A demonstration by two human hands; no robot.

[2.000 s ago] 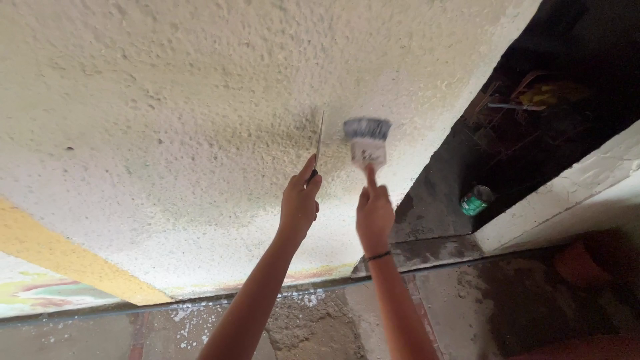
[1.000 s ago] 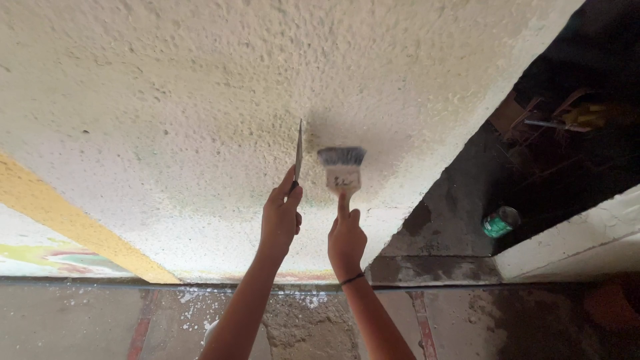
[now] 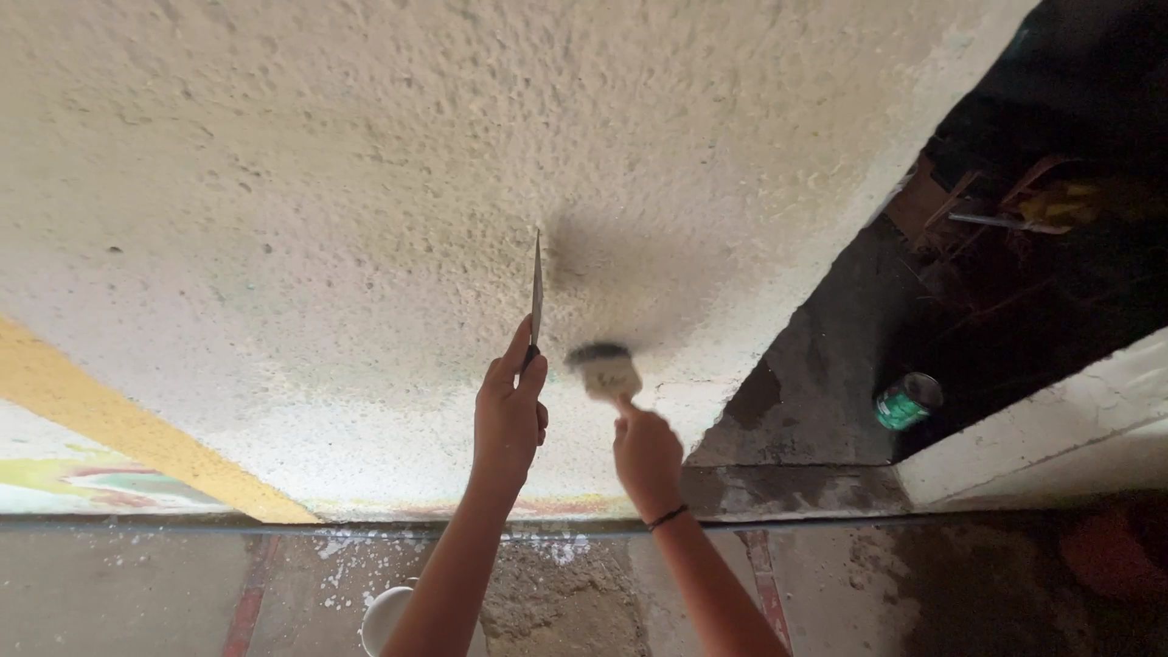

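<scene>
My left hand [image 3: 513, 411] grips the dark handle of a putty knife or scraper [image 3: 537, 287], its thin metal blade seen edge-on and pointing up the wall. To its right, my right hand [image 3: 649, 456] holds a wide paintbrush [image 3: 611, 374] with dark bristles and a pale handle bearing writing. The bristles are blurred and lie at or very near the rough, whitish plaster wall [image 3: 365, 182]. A dark band circles my right wrist.
A white round container [image 3: 385, 616] stands on the paint-spattered floor [image 3: 137, 584], partly behind my left forearm. Right of the wall's edge is a dark opening with a green can [image 3: 908, 401] and loose clutter. A yellow band [image 3: 173, 438] crosses the wall's lower left.
The brush in my right hand has moved down the wall, now lower relative to the blade in my left hand. The white container has come into view at the bottom.
</scene>
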